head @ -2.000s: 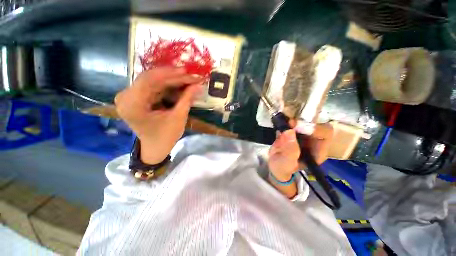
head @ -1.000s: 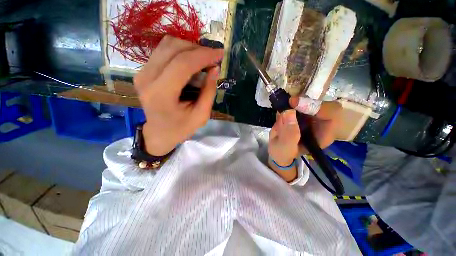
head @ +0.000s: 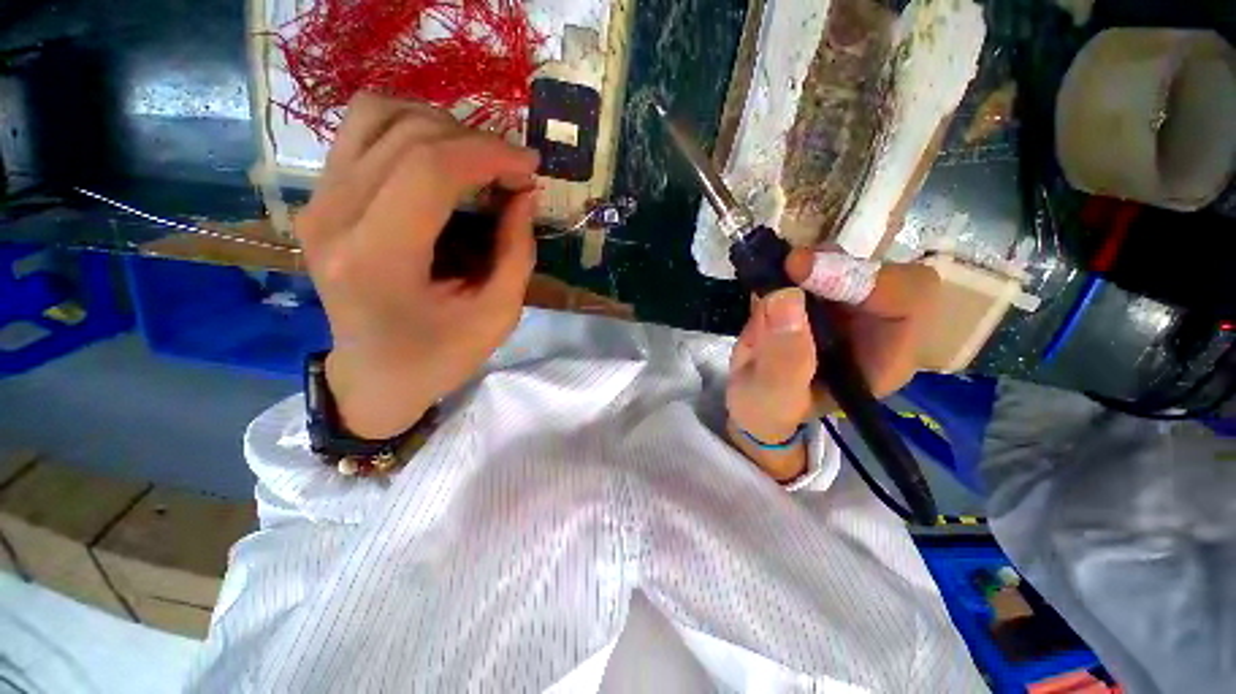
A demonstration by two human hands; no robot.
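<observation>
My left hand (head: 414, 258) is over the lower edge of the wire board (head: 603, 149), thumb and forefinger pinched together; whether anything is between them cannot be told. Red lead wires (head: 420, 54) lie in a tangled pile above it. A black fixture (head: 564, 130) with a pale centre is right of the fingertips. A small dark and silver component (head: 611, 213) sits below the fixture, a thin strand running left from it. My right hand (head: 827, 339) is closed around the soldering iron (head: 759, 258), its tip pointing up-left, touching nothing.
A brown cleaning pad (head: 834, 122) lies between white blocks. A tan taped block (head: 969, 312) is right of my right hand. A round tub (head: 1145, 115) stands at upper right. Solder wire (head: 183, 228) comes in from the left. Blue bins (head: 237, 319) are below the bench edge. Another person's sleeve (head: 1111, 502) is at right.
My left hand has moved left and off the fixture, which now shows uncovered. The bench things have shifted upward in view. My right hand still holds the iron, nearly unmoved.
</observation>
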